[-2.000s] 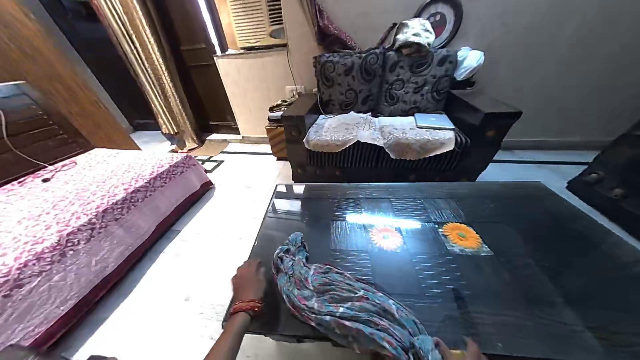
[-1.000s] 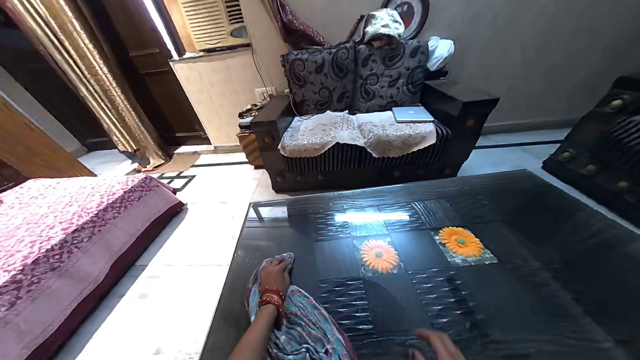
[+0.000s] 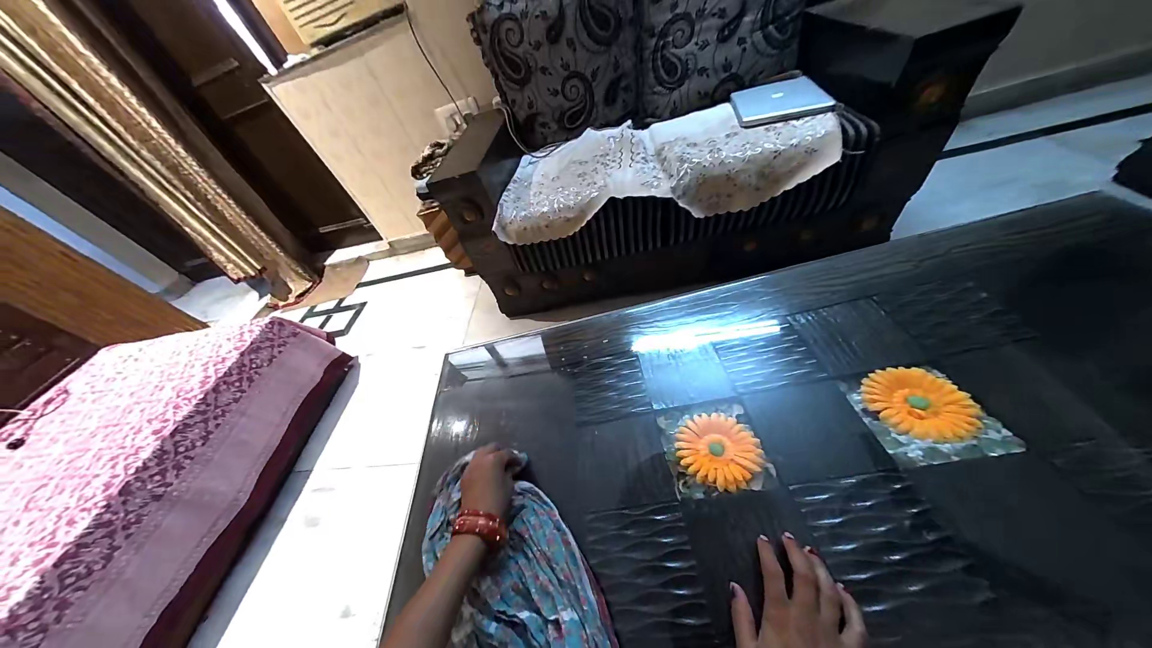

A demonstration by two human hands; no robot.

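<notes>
My left hand [image 3: 489, 481], with red bangles at its wrist, grips the end of a blue patterned cloth [image 3: 540, 576] against the left side of a dark glossy table [image 3: 504, 396]. The cloth trails from that hand toward the table's near edge. Flat on the tabletop, fingers spread, rests my right hand [image 3: 796, 598], holding nothing. Beyond it an orange flower decoration [image 3: 718, 453] and a second, larger orange flower decoration [image 3: 922, 404] lie on square leafy patches of the tabletop.
A dark sofa [image 3: 576, 292] with a pale lace cover [image 3: 576, 184] stands beyond the table, a closed silver laptop [image 3: 781, 99] on its seat. To the left is a bed with a pink patterned cover [image 3: 153, 432]. Pale floor [image 3: 337, 504] lies between bed and table.
The cloth was stretched along the near edge two seconds ago; now it is bunched at the left under my left hand. My right hand has come further onto the tabletop. The view has tilted down.
</notes>
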